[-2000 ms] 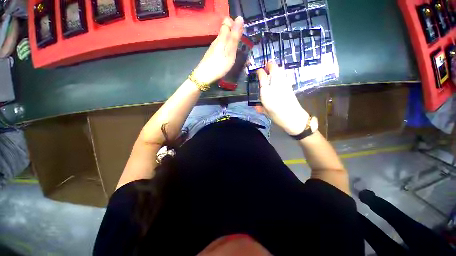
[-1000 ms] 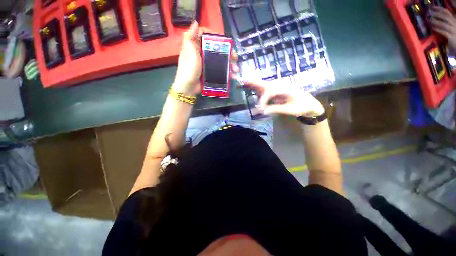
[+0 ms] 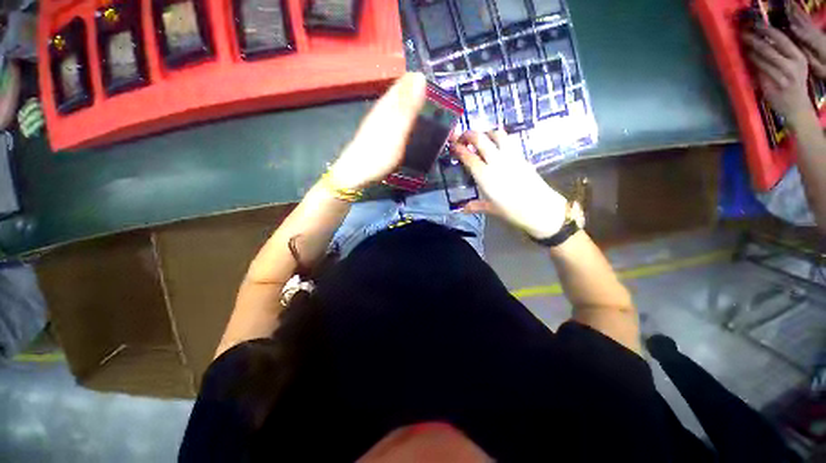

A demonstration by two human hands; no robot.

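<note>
My left hand (image 3: 385,136) holds a phone (image 3: 426,143) with a dark face and red ends, tilted over the bench edge. My right hand (image 3: 507,176) holds a thin dark-framed panel (image 3: 459,184) with a greyish window between thumb and fingers, just right of the phone. Both hands are close together. The clear parts tray (image 3: 580,128), just beyond my right hand, holds rows of similar dark parts and shines brightly at its near side.
A red foam tray (image 3: 244,86) with phones in its pockets lies at the left on the dark-green bench (image 3: 217,172). Another red tray (image 3: 738,108) is at the right, with another person's hands (image 3: 781,68) over it. Cardboard boxes (image 3: 109,312) stand below.
My left hand has turned the phone from upright and facing me to a tilt, and moved it right, towards my right hand. Another person's hands reach further over the right red tray.
</note>
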